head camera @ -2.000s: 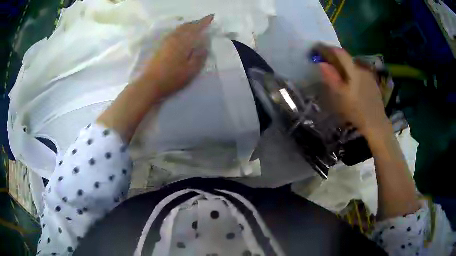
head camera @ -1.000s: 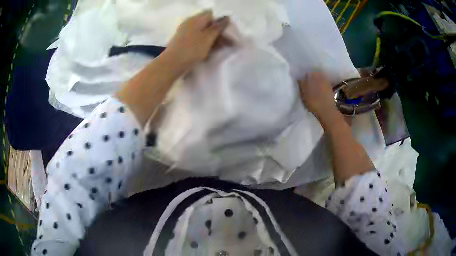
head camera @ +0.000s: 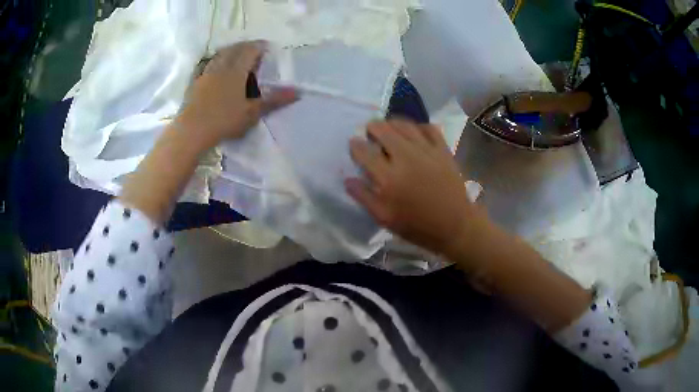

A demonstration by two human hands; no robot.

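Note:
A white garment (head camera: 314, 145) lies over the navy padded board (head camera: 406, 101), whose rounded end shows at the cloth's right edge. A seam line crosses the cloth near the top. My left hand (head camera: 230, 96) rests on the cloth at its upper left, thumb spread from the fingers. My right hand (head camera: 414, 180) is on the cloth's right part, fingers bent and slightly blurred; whether it pinches the cloth cannot be told. The steam iron (head camera: 533, 119) stands at the right, with its brown handle on top and no hand on it.
The iron sits by a greyish rest (head camera: 613, 145) at the right table edge. Its cord (head camera: 580, 46) rises behind it. More white cloth (head camera: 605, 230) lies below, beside a yellow wire basket (head camera: 678, 306). Crumpled white cloth (head camera: 138, 99) covers the board's left.
The iron has gone from my right hand to the right side. The bunched garment is now spread flatter on the board. My left hand has moved left and my right hand inward.

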